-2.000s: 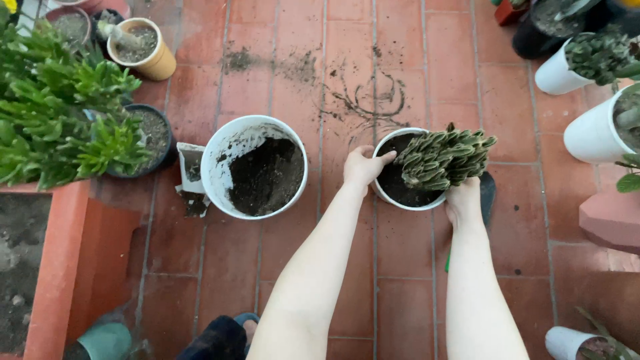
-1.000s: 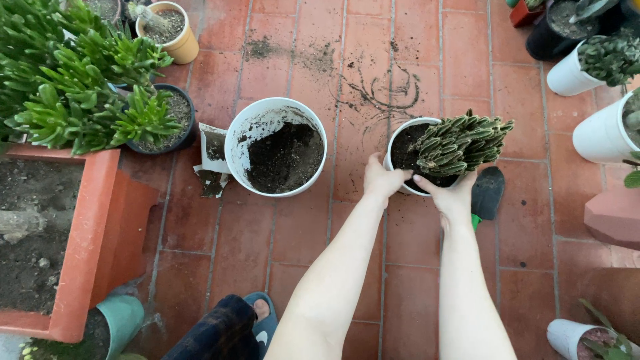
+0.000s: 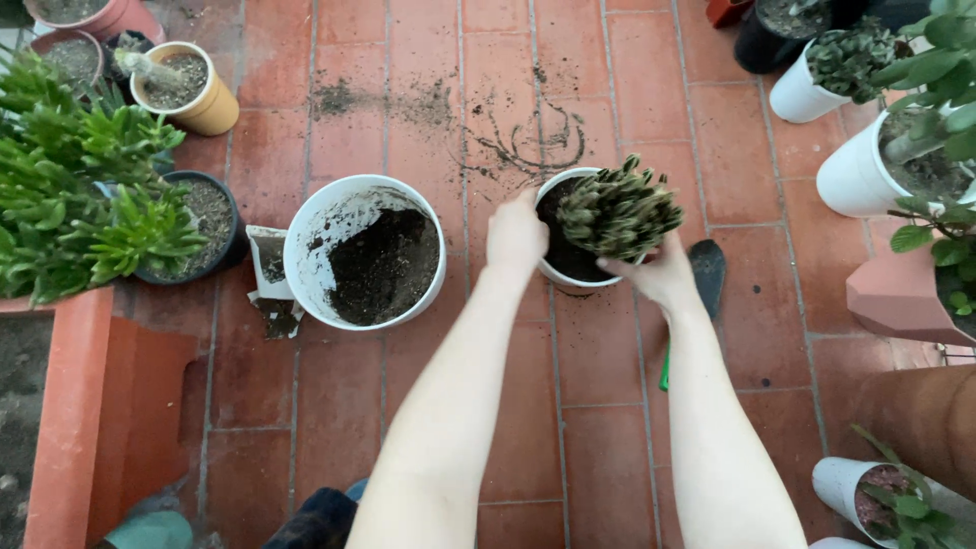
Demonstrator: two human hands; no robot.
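A white pot (image 3: 585, 280) holds dark soil and a bushy succulent (image 3: 621, 207) that leans over its right side. At the pot's left rim is my left hand (image 3: 517, 235), gripping it. My right hand (image 3: 657, 276) is at the lower right of the pot, its thumb over the rim beneath the plant; the other fingers are partly hidden. Left of these stands a white bucket (image 3: 305, 255), partly filled with dark soil. A hand trowel (image 3: 707, 278) with a green handle lies on the floor, partly under my right forearm.
Potted plants, including a yellow pot (image 3: 213, 107) and a black pot (image 3: 238, 248), line the left beside a terracotta-coloured planter (image 3: 76, 412). A soiled white container (image 3: 271, 263) touches the bucket. White pots (image 3: 854, 179) and a pink faceted pot (image 3: 900, 293) stand right. Soil is scattered on the tiles (image 3: 427, 103).
My left hand has moved from the pot's near side to its left rim. My right hand has shifted right, around the lower right side of the pot.
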